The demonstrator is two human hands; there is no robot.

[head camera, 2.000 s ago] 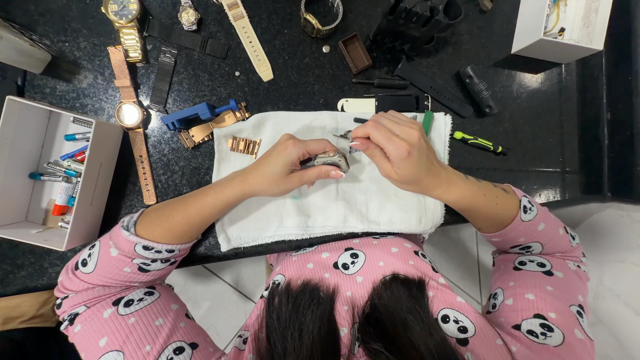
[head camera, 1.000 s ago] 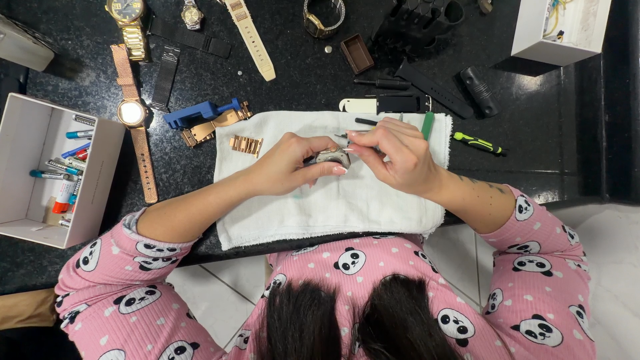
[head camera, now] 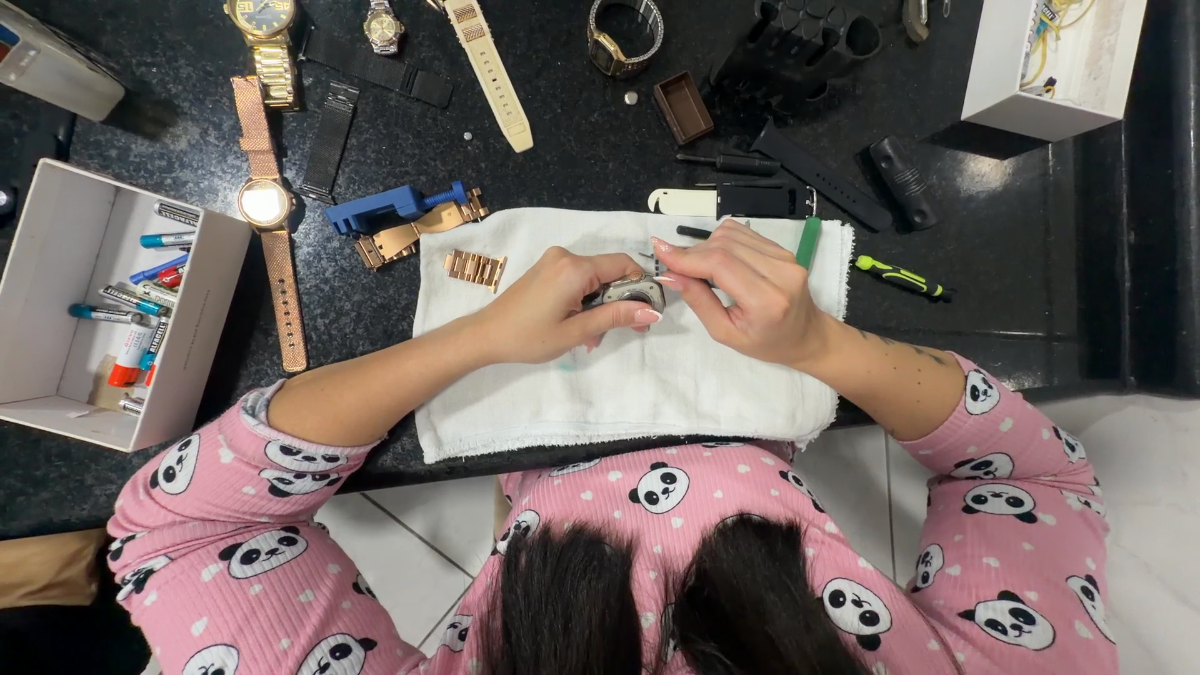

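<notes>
My left hand [head camera: 562,305] grips a silver-coloured watch case [head camera: 637,292] over the white towel [head camera: 525,403], with the thumb along its near side. My right hand [head camera: 750,291] is at the case's right edge, thumb and index finger pinched together; whether a small part or tool sits between them is too small to tell. Behind the fingers lies a dark slim tool [head camera: 692,232]. A green-handled tool [head camera: 808,242] rests by my right knuckles. Rose-gold metal band links [head camera: 475,270] lie on the towel to the left of my left hand.
A blue band-link holder [head camera: 380,208] with a rose-gold band stands behind the towel. A rose-gold watch [head camera: 265,204] and a white box of batteries and markers [head camera: 211,309] are at left. Right of the towel lies a yellow-green screwdriver [head camera: 902,277]; a white box [head camera: 1041,103] stands at back right.
My right hand's fingers have shifted slightly around the right edge of the watch case. My left hand keeps its hold on the case in about the same place.
</notes>
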